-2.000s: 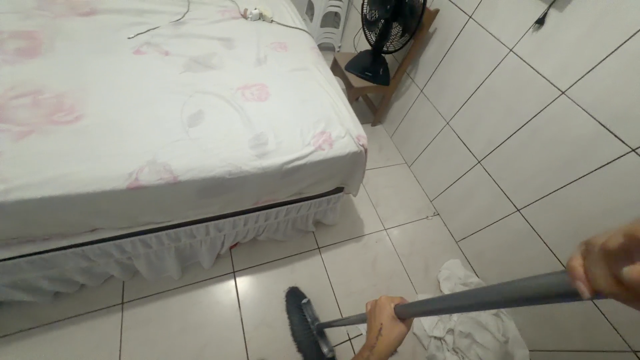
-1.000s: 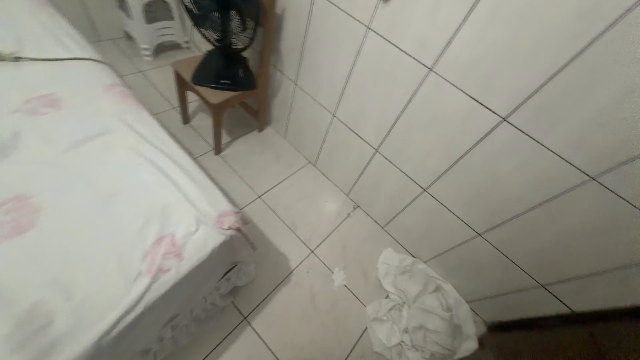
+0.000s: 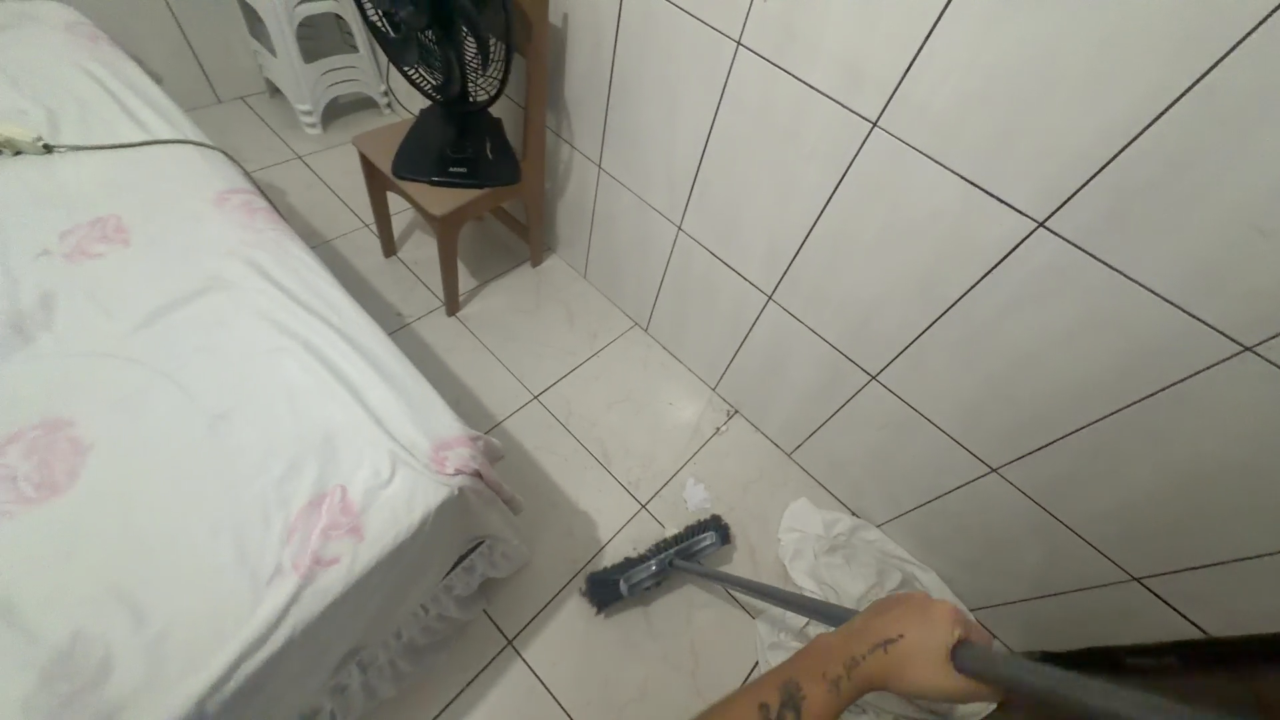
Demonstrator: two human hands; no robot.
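Note:
My left hand [image 3: 925,645] is closed around the grey handle of a push broom, low in the view, with its tattooed forearm coming up from the bottom edge. The broom head [image 3: 660,565], with dark bristles, rests on the tiled floor between the bed corner and the wall. Just beyond it lies a small white scrap [image 3: 696,493]. A crumpled white cloth [image 3: 850,560] is on the floor by the wall, partly hidden behind my left hand and the handle. The handle runs out toward the lower right; my right hand is outside the view.
A bed with a floral sheet [image 3: 200,350] fills the left side, and a power strip [image 3: 22,143] with a cable lies on it. Farther back, a black fan [image 3: 455,145] stands on a wooden chair [image 3: 440,200], near stacked white plastic stools [image 3: 325,75]. White wall tiles [image 3: 940,270] border the right.
The view has shifted toward the wall. The broom and my left hand, out of view a second ago, show again, with the broom head near the scrap. My right hand, on the handle two seconds ago, is no longer seen.

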